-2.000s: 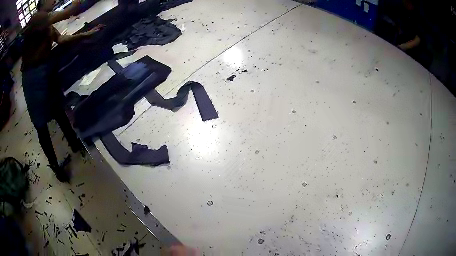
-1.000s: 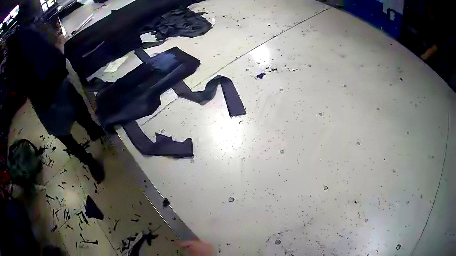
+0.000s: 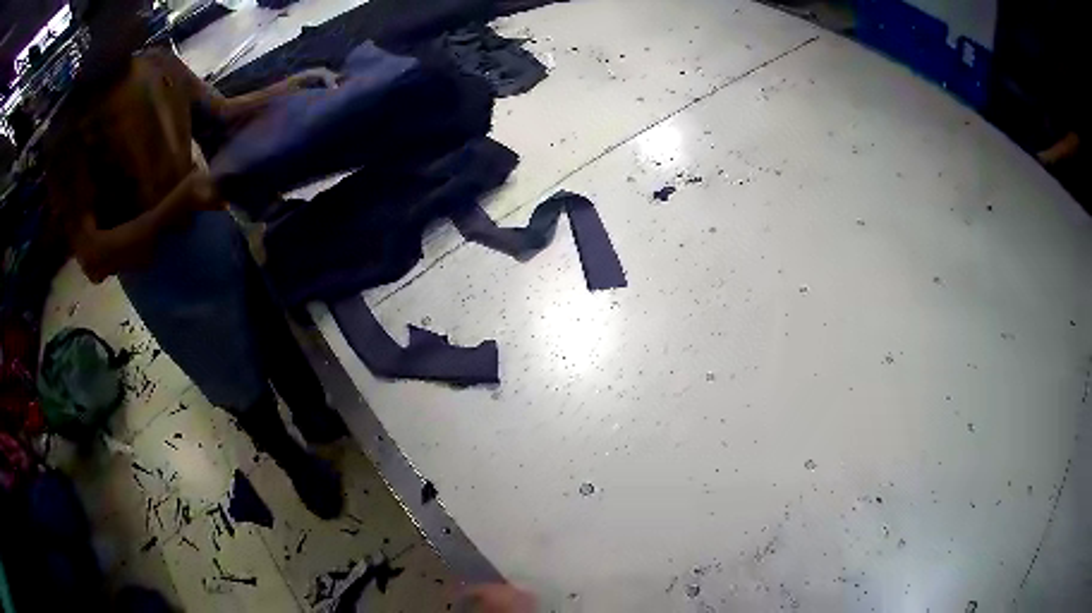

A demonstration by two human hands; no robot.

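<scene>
The large white cutting table (image 3: 742, 359) lies in front of me, with thin dark seam lines and small dots. Only a small, blurred part of one hand, apparently my left hand (image 3: 497, 599), shows at the bottom edge, by the grey edge strip (image 3: 395, 473). Its fingers are cut off, so its state is unclear. My right hand is not in view. Dark fabric panels (image 3: 359, 234) lie at the table's left side. A zigzag strip (image 3: 593, 246) and a short ragged strip (image 3: 443, 359) extend from them.
A person (image 3: 144, 180) stands at the left edge, both hands on a raised dark panel (image 3: 371, 126). Crumpled offcuts (image 3: 497, 60) lie behind. Scraps (image 3: 249, 497) and a green bundle (image 3: 82, 377) are on the floor. Another person's hand (image 3: 1060, 150) shows at far right.
The person at left has come nearer along the table and lifted a dark panel over the others. The view has shifted, so the table things sit further right. My hand stays at the edge strip.
</scene>
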